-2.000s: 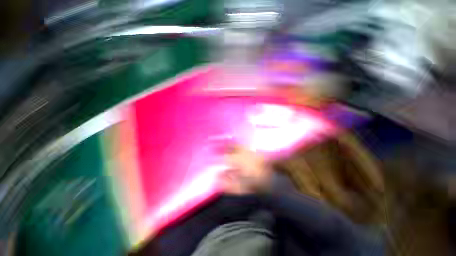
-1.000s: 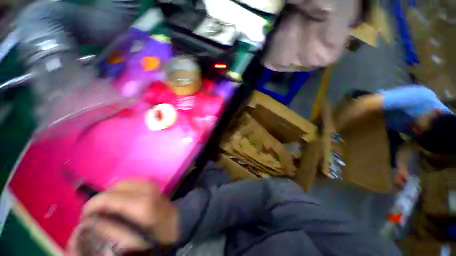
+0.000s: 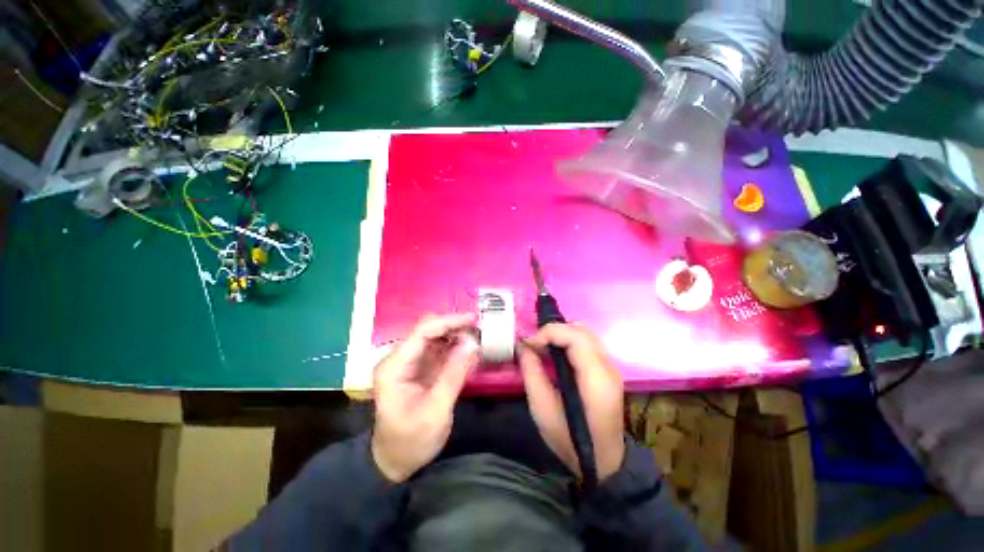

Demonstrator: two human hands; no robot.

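My left hand [image 3: 423, 390] holds a pale ring-shaped wound part [image 3: 496, 326] by its left side, above the near edge of the pink-red sheet [image 3: 464, 216]. The ring stands on edge, and dark marks or wires show near its top. My right hand [image 3: 581, 390] grips the black soldering iron [image 3: 563, 372], its metal tip pointing up and away from me, just right of the ring. My right fingertips are at the ring's right side; whether they touch it is hard to tell.
A clear fume hood [image 3: 669, 162] hangs over the sheet's back right. A round tan pot [image 3: 791, 270] and black station [image 3: 879, 248] stand right. A wired ring assembly [image 3: 262, 257] lies on the green mat [image 3: 119, 313] at left, below a tray heaped with wired assemblies [image 3: 205, 54].
The blurred view has swung back from the boxes and the other person at the right to the bench. Both my hands now show, with the ring between them.
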